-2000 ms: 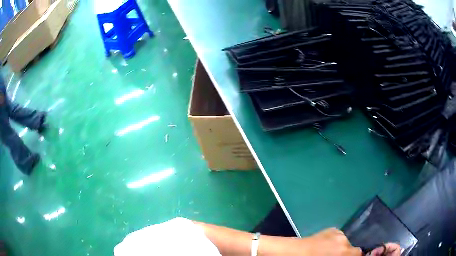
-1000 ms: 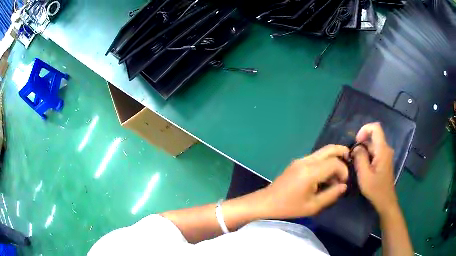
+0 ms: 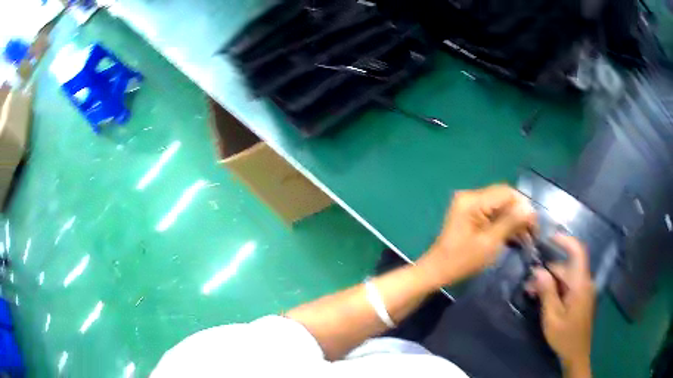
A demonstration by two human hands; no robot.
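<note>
A black cover panel (image 3: 480, 325) lies at the lower right in front of me, at the bench's pale edge. My left hand (image 3: 483, 229) is over the panel, its fingertips pinching part of a thin black cable (image 3: 530, 255). My right hand (image 3: 564, 288) is to the right, its thumb and fingers closed around the same cable near the panel's middle. The cable between the hands is blurred, and whether it forms a knot or loop cannot be told.
Overlapping black covers (image 3: 325, 66) with cords lie on the green bench (image 3: 369, 162); more are at the far right. Smooth grey-black covers (image 3: 627, 155) lie at the right. An open carton (image 3: 280, 181) and a blue stool (image 3: 99, 85) stand on the floor.
The view has swung. My hands came together at the loop over the panel a second ago; now they are further apart, my left hand higher, with the cable between them.
</note>
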